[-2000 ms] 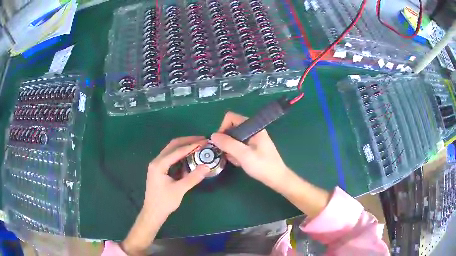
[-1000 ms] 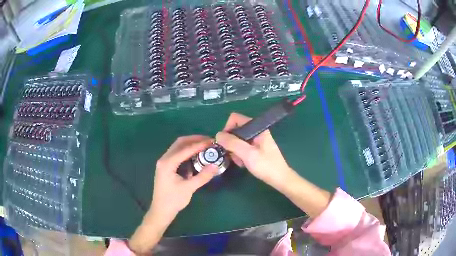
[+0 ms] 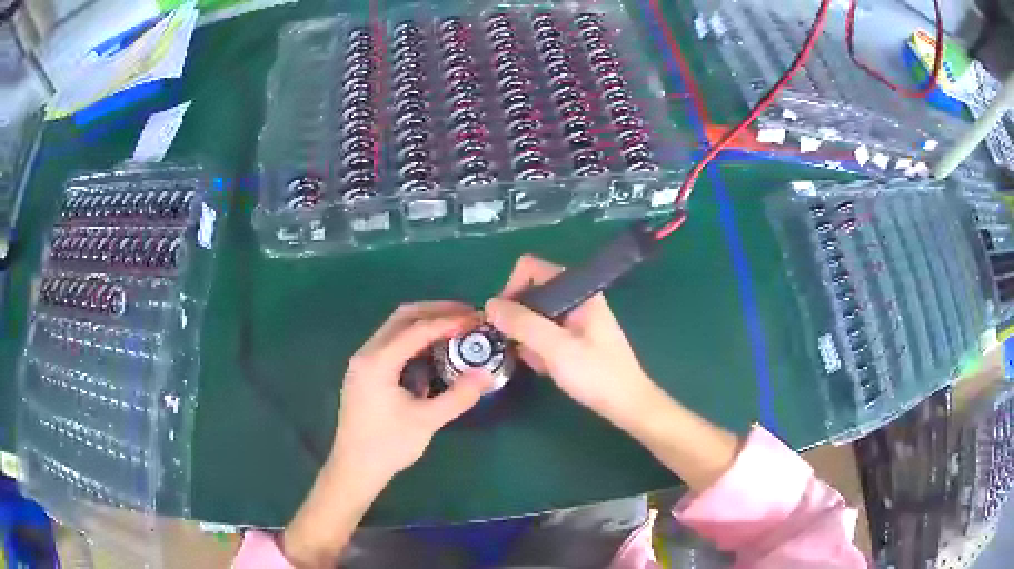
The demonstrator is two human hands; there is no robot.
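Observation:
A round fixture (image 3: 478,353) with white and dark rings on top and a silver side stands on the green mat. My left hand (image 3: 400,383) grips around it, with the thumb at its front and the fingers behind. My right hand (image 3: 573,345) holds a black flat probe (image 3: 589,272) slanting up to the right. A red cable leaves the probe's rear. The right fingertips meet the left fingertips at the fixture's top right edge. The probe's tip and any small part between the fingers are hidden.
A clear tray (image 3: 278,239) with rows of small wired round parts lies behind my hands. Part-filled trays stand at the left (image 3: 100,389) and right (image 3: 901,383). More trays (image 3: 778,67) and a red cable (image 3: 767,100) are at the upper right. Papers (image 3: 128,67) lie upper left.
The whole view has shifted, with trays, hands and fixture a little further right in the picture. Both hands keep nearly the same hold on the fixture and probe.

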